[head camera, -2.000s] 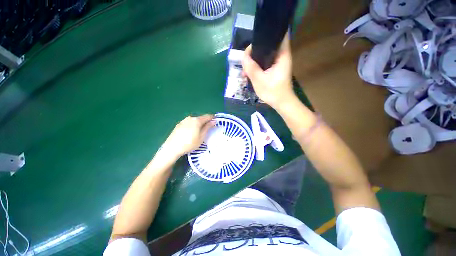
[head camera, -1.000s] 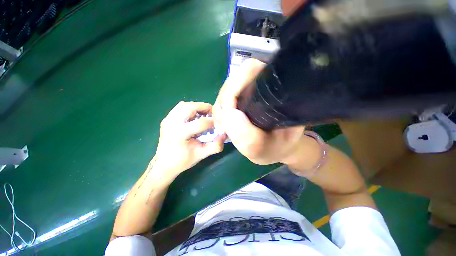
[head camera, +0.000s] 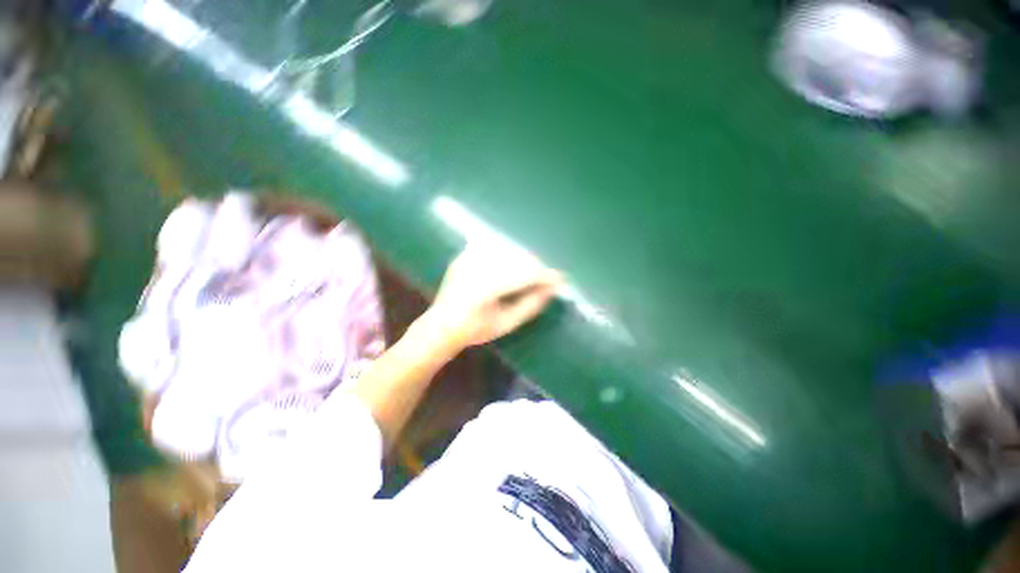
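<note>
The picture is blurred. My left hand (head camera: 498, 291) is over the near edge of the green bench (head camera: 671, 224), fingers bent, with a gap between thumb and fingers and nothing visible in it. My right hand is not in view. A heap of white, slotted fan heads (head camera: 257, 325) lies in a carton at the left, beside my left forearm. A white round fan (head camera: 844, 56), with a paler blurred part at its right side, lies on the bench at the top right.
The white-and-blue screw feeder (head camera: 979, 431) is at the right edge, cut off. A thin white cable (head camera: 347, 50) lies on the bench at the top left. Blurred pale and brown shapes stand at the far left, beyond green floor.
The view has swung left, bringing the carton of fan heads into sight. My left hand has left the white part it held. My right hand and the black screwdriver have gone out of view.
</note>
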